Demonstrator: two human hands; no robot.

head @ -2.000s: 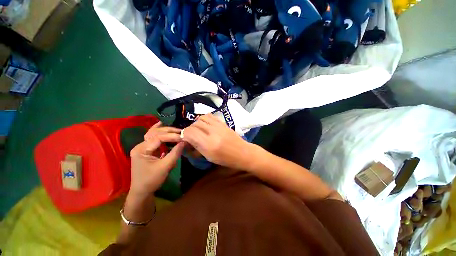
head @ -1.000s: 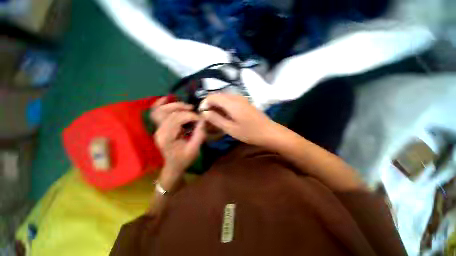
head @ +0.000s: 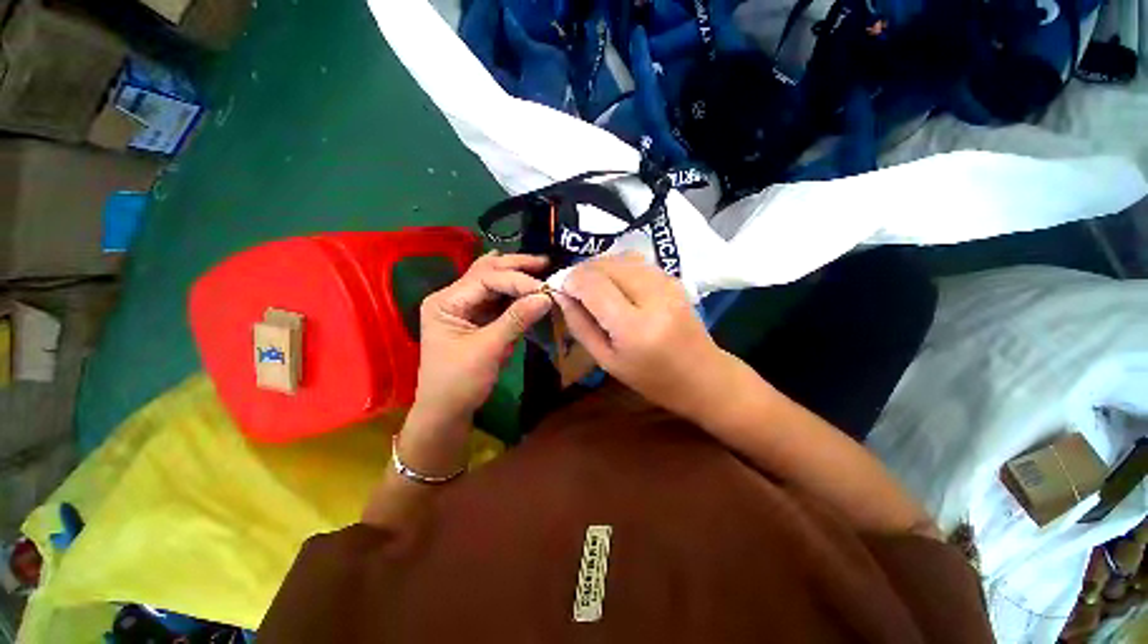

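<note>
My left hand (head: 476,330) and my right hand (head: 642,321) meet at the fingertips over my lap. They pinch something small and pale between them, probably the tag string, too small to tell. A tan hang tag (head: 570,352) hangs just below the fingertips. The black lanyard strap (head: 582,239) with white capital letters loops above my hands, against the white rim of the sack. The plush toy under my hands is mostly hidden.
The large white sack (head: 806,239) holds many blue plush toys (head: 743,120) in front. A red plastic stool (head: 334,333) at left bears a small tag stack (head: 278,351). A yellow sack (head: 164,516) lies lower left. A banded tag stack (head: 1052,478) and a flat black rectangle lie right.
The view has shifted, so the stool and hands appear farther right than two seconds ago. The hands stay together at the fingertips, and a tan tag now shows below them.
</note>
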